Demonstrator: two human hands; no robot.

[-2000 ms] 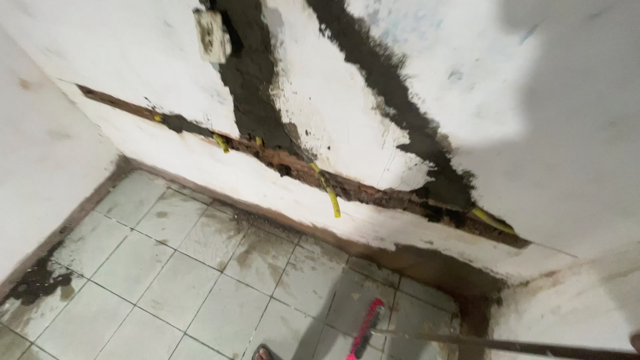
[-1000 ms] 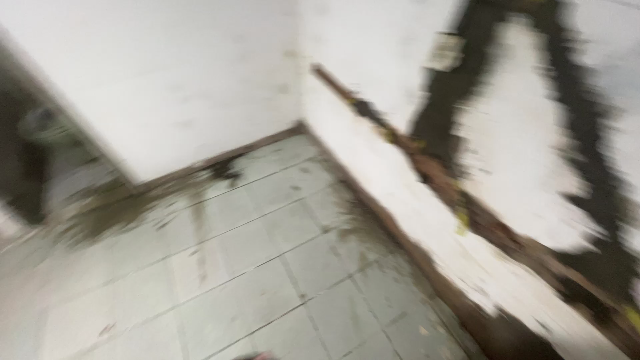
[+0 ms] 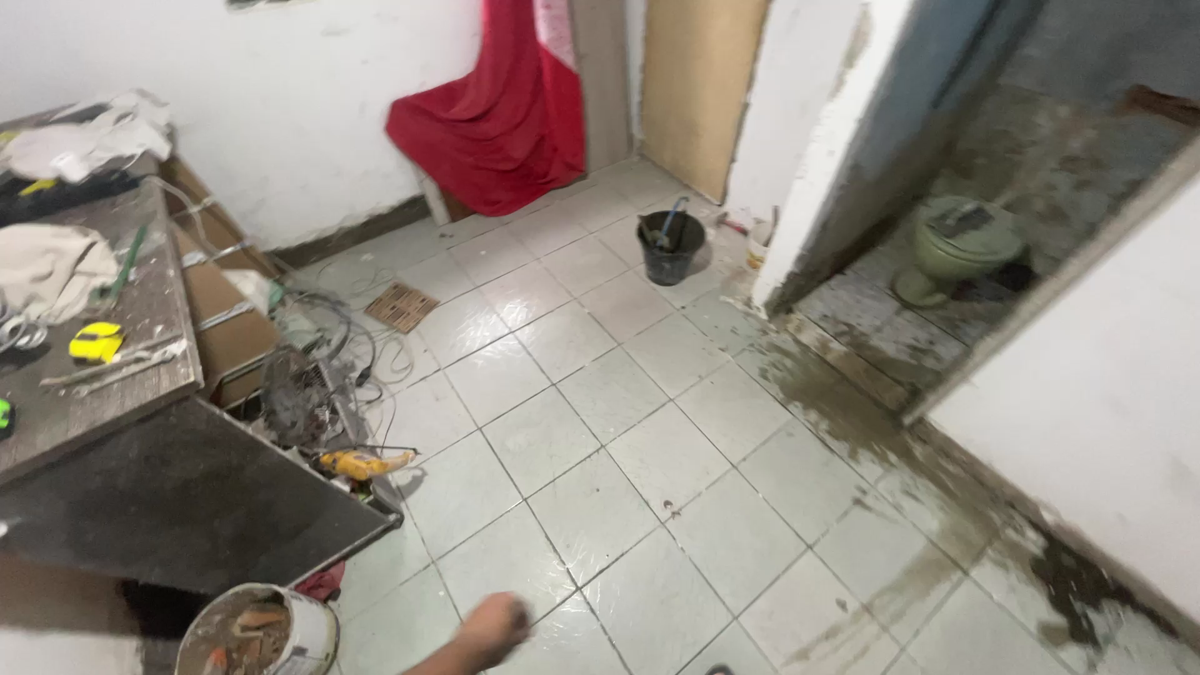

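One hand shows at the bottom, left of centre, blurred, its forearm entering from the lower edge; I take it as my left hand point(image 3: 497, 626). It is over the tiled floor point(image 3: 656, 441) and its fingers look curled, but whether it holds anything cannot be told. Nearest to it at the left is a white bucket point(image 3: 319, 637) with debris inside. My right hand is out of view. A yellow power tool point(image 3: 364, 463) lies beside a dusty fan point(image 3: 292, 398) and tangled cables.
At left, a worktop point(image 3: 141, 394) bears a yellow tape measure point(image 3: 97, 341) and cloths. Further off stand a black bucket point(image 3: 668, 267) with tools, a red cloth point(image 3: 506, 131) and a doorway to a green toilet point(image 3: 966, 239). Wet dirt point(image 3: 844, 403) marks the floor by the threshold.
The view has swung far from the chased wall to the room with the worktop and the toilet doorway. A hand now shows at the bottom.
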